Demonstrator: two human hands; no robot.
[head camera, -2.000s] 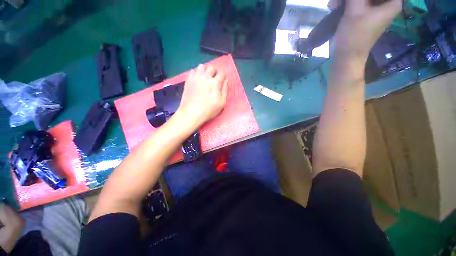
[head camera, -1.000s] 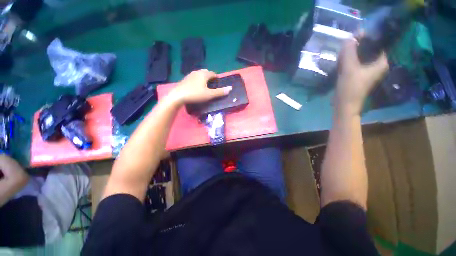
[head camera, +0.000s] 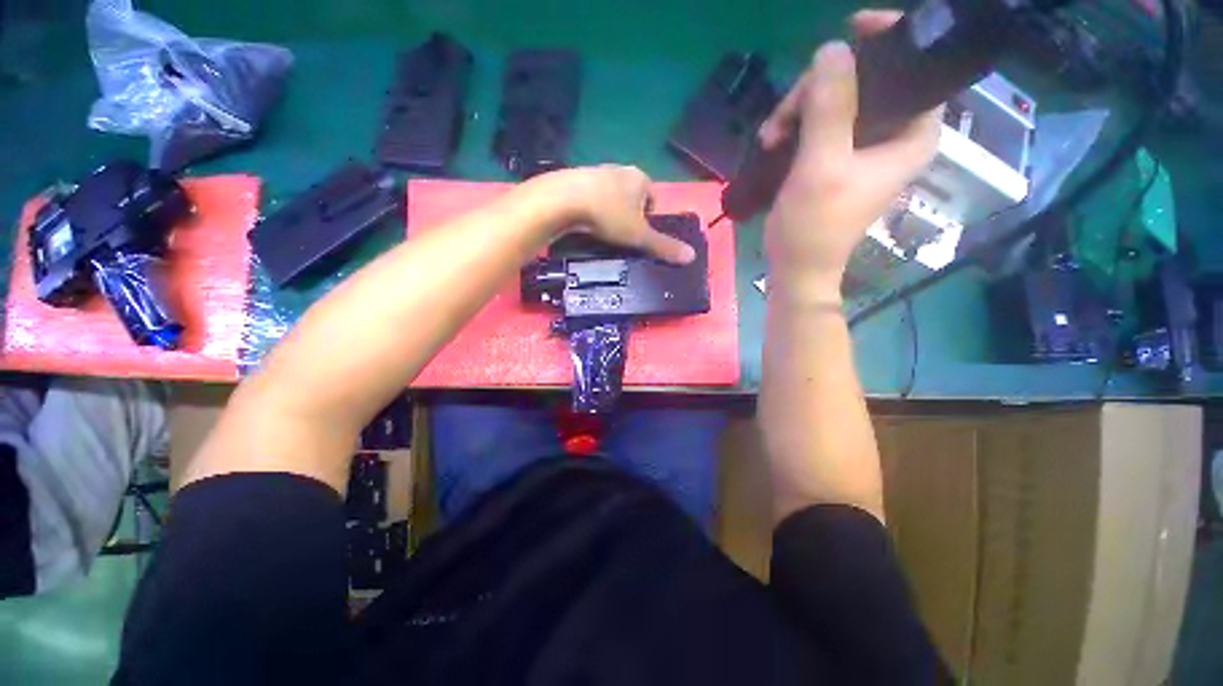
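A black device body (head camera: 637, 287) lies flat on the pink-red foam mat (head camera: 456, 322), its round nose to the left. Its film-wrapped grip (head camera: 597, 367) points toward me over the mat's front edge. My left hand (head camera: 610, 208) rests on the top of the body, thumb on its upper right part; its other fingers are partly hidden. My right hand (head camera: 845, 148) is closed around a thick black electric screwdriver (head camera: 925, 67). The driver's tip points down-left and is just right of the body, apart from it as far as I can see.
Black housing pieces (head camera: 537, 107) lie behind the mat. The screw feeder (head camera: 986, 154) stands right, with the driver's cord nearby. On the left are a second mat with a wrapped-grip assembly (head camera: 114, 248) and a clear bag (head camera: 188, 81). Cardboard boxes (head camera: 1026, 509) stand below the bench edge.
My right hand has brought the screwdriver from beside the feeder left toward the device. The body now shows its detailed side, and my left hand has shifted along its top. The camera view has shifted.
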